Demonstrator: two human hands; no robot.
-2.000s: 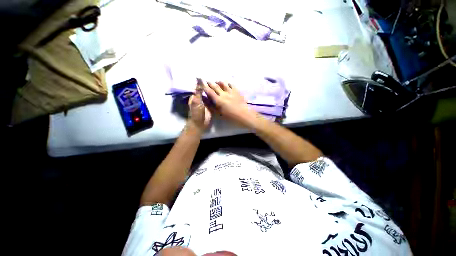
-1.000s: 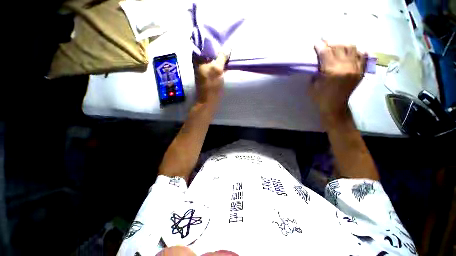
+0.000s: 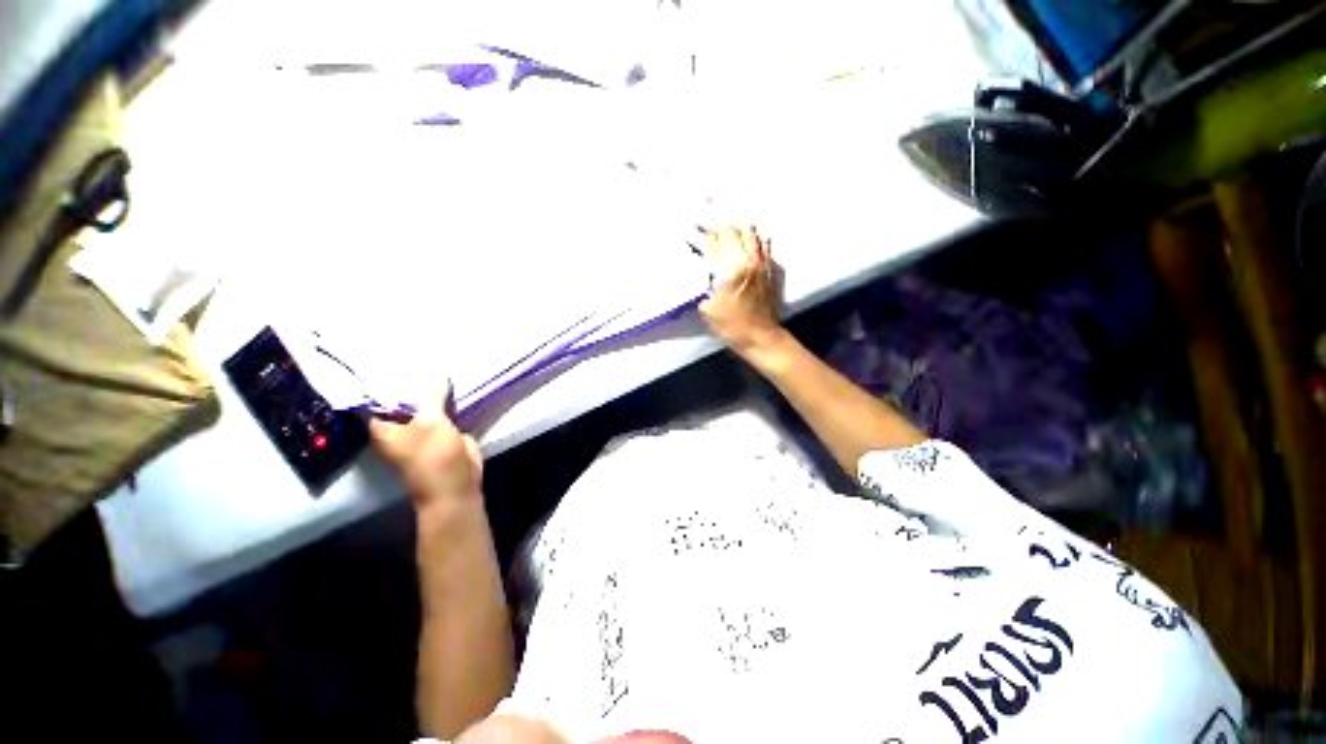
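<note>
Thin purple cut pieces (image 3: pixel 567 346) stretch along the near edge of the white table (image 3: pixel 335 218); their upper parts are lost in the bright glare. My left hand (image 3: pixel 429 448) is closed on their left end, beside the smartphone. My right hand (image 3: pixel 742 281) is at their right end, with its fingers on the cloth; a thin dark thing shows at its fingertips, too small to name.
The smartphone (image 3: pixel 295 409) lies left of my left hand. A brown bundle (image 3: pixel 87 393) with dark-handled shears (image 3: pixel 99 189) is at far left. Purple scraps (image 3: pixel 473 74) lie at the far side. A dark iron (image 3: pixel 989 157) stands at the right edge. Purple cloth (image 3: pixel 967 371) lies below the table.
The view has turned, so the table slants. The purple pieces, held up between both hands a second ago, now lie low along the near edge. The phone screen has dimmed.
</note>
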